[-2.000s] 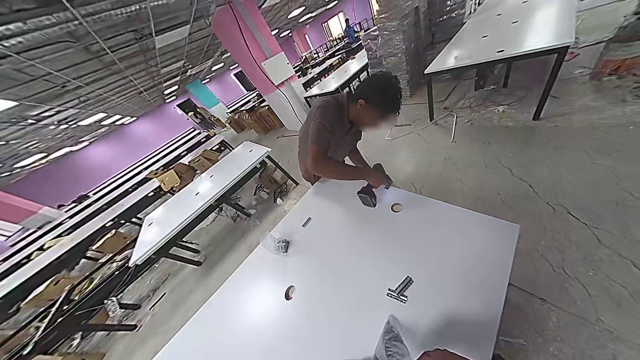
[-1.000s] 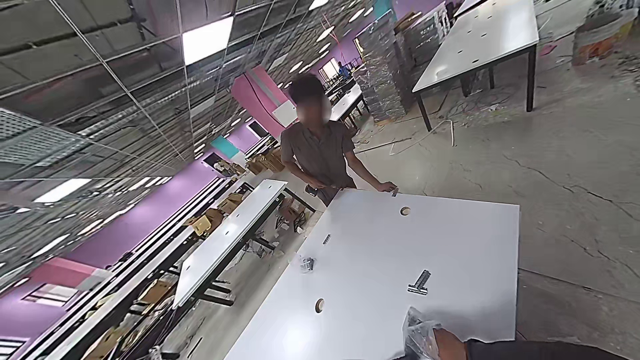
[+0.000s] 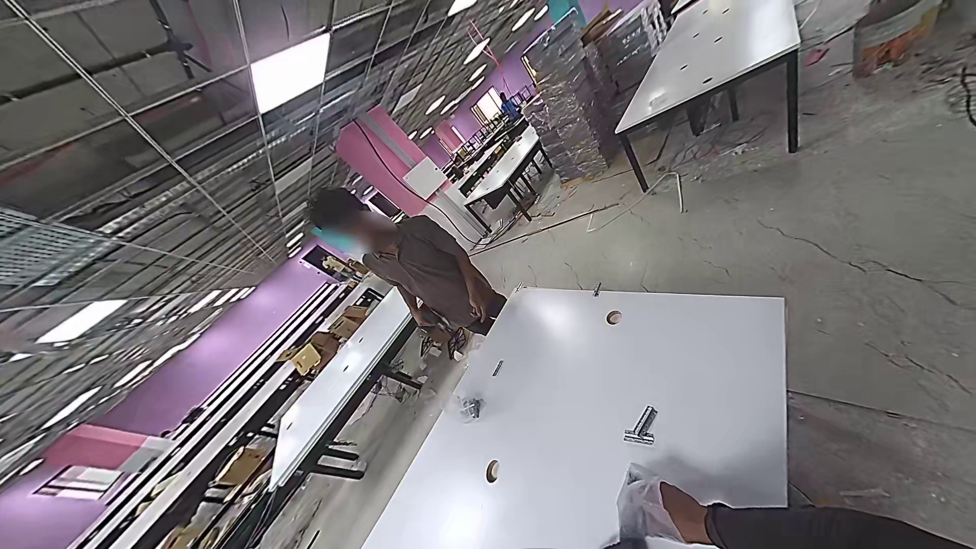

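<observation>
My right hand (image 3: 682, 512) reaches in from the lower right, its fingers hidden in or behind a clear plastic bag (image 3: 639, 496) on a white tabletop (image 3: 701, 366). Whether it grips the bag cannot be told. Only a dark scrap, perhaps a sleeve, shows at the bottom edge; my left hand is out of view. Just above the bag lie metal pieces (image 3: 640, 427) in a T-like arrangement. Farther left are a small clear bag with metal parts (image 3: 470, 408) and a small metal piece (image 3: 497, 369). Two round holes pierce the top, one near the far edge (image 3: 614, 317), one nearer me (image 3: 492, 471).
Beyond the tabletop's far left corner stands a person (image 3: 438, 267). Another long white table (image 3: 343, 374) holds the left side, with cardboard boxes (image 3: 309, 354) behind it. A black-legged white table (image 3: 717, 53) and wrapped stacks (image 3: 568, 107) are farther back. Cracked concrete floor (image 3: 877, 252) lies right.
The other person was bent over the tabletop with a power drill, then straightened, and now stands turned to the left with hands off the top. My right arm has come farther into view.
</observation>
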